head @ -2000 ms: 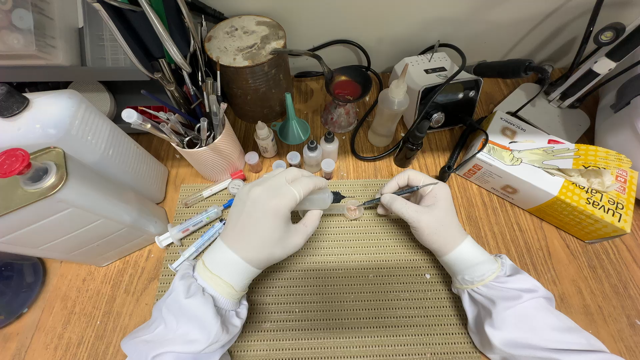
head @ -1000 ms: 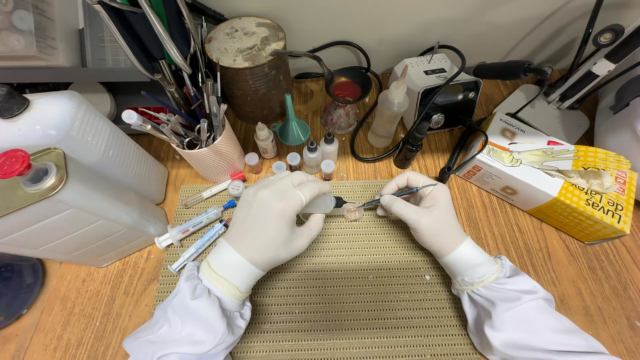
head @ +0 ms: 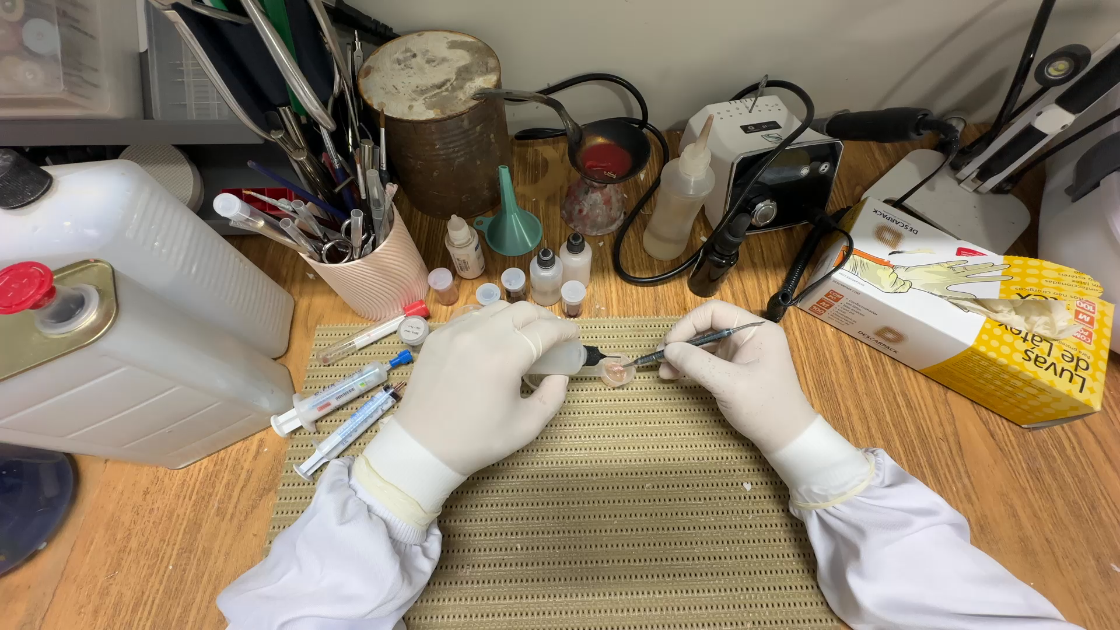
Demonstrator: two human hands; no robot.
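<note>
My left hand (head: 481, 376), in a white glove, is closed on a small translucent dropper bottle (head: 562, 357), tilted sideways with its black tip pointing right. Between the fingertips of my gloved right hand (head: 739, 367) is a slim metal dental spatula (head: 691, 344). The spatula's left end reaches a small clear cup (head: 618, 372) holding pinkish material, beside the bottle's tip. Both hands are over a beige woven mat (head: 612, 525). Two syringes (head: 341, 394) and a red-capped tube (head: 372, 334) lie left of my left hand.
Small bottles (head: 546, 276), lidded jars (head: 573, 297) and a green funnel (head: 510, 223) stand behind the mat. White jugs (head: 131, 367) and a pink tool cup (head: 376, 276) are at left. A white control unit (head: 770, 166), black cable and latex glove box (head: 962, 315) stand at right.
</note>
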